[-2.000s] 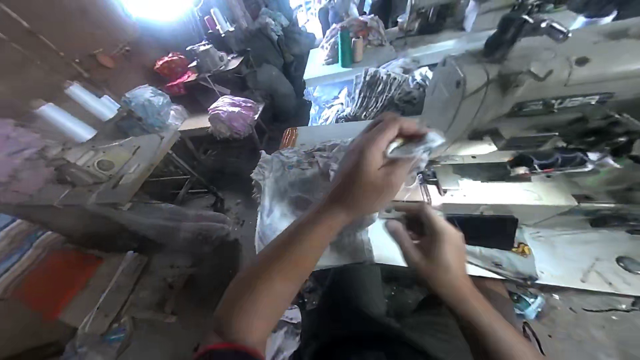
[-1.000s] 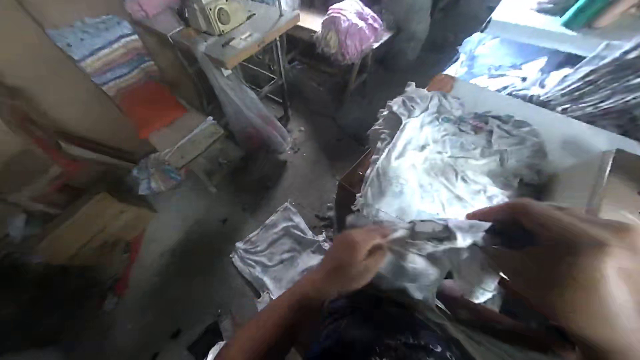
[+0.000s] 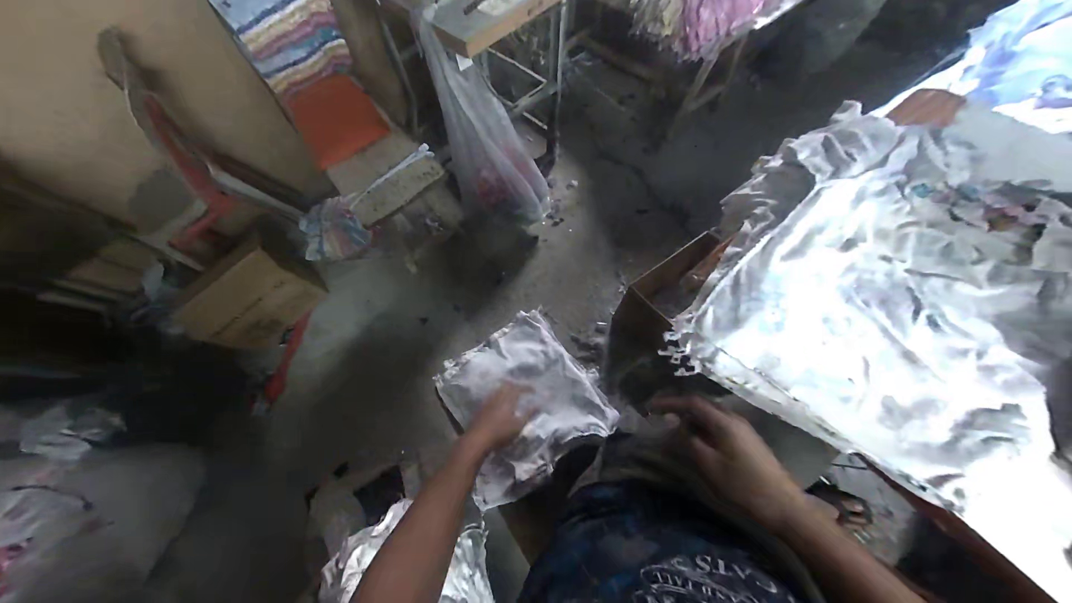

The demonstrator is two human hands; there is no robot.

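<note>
A pale, squarish piece of fabric (image 3: 544,377) lies low, beside my lap. On it rests my left hand (image 3: 502,416), blurred, with its fingers spread. My right hand (image 3: 708,431) is over my lap, near the right corner of that piece; its fingers are partly curled, and whether they grip anything is unclear. To the right, a large crumpled sheet of whitish fabric (image 3: 871,310) covers the work table, its frayed edge hanging over the near side. More pale fabric (image 3: 461,561) lies at the bottom, partly behind my left forearm.
An open box-like compartment (image 3: 662,285) adjoins the table's left edge. On the floor at left are a cardboard box (image 3: 251,293) and a low bench (image 3: 398,184). A translucent plastic bag (image 3: 490,142) hangs from another table (image 3: 494,25). Bundled pink fabric (image 3: 712,25) is at the top.
Both hands have left the fabric they held over the table edge; my left hand is now on the squarish piece. The view has swung from the sewing machine down toward the floor and lap.
</note>
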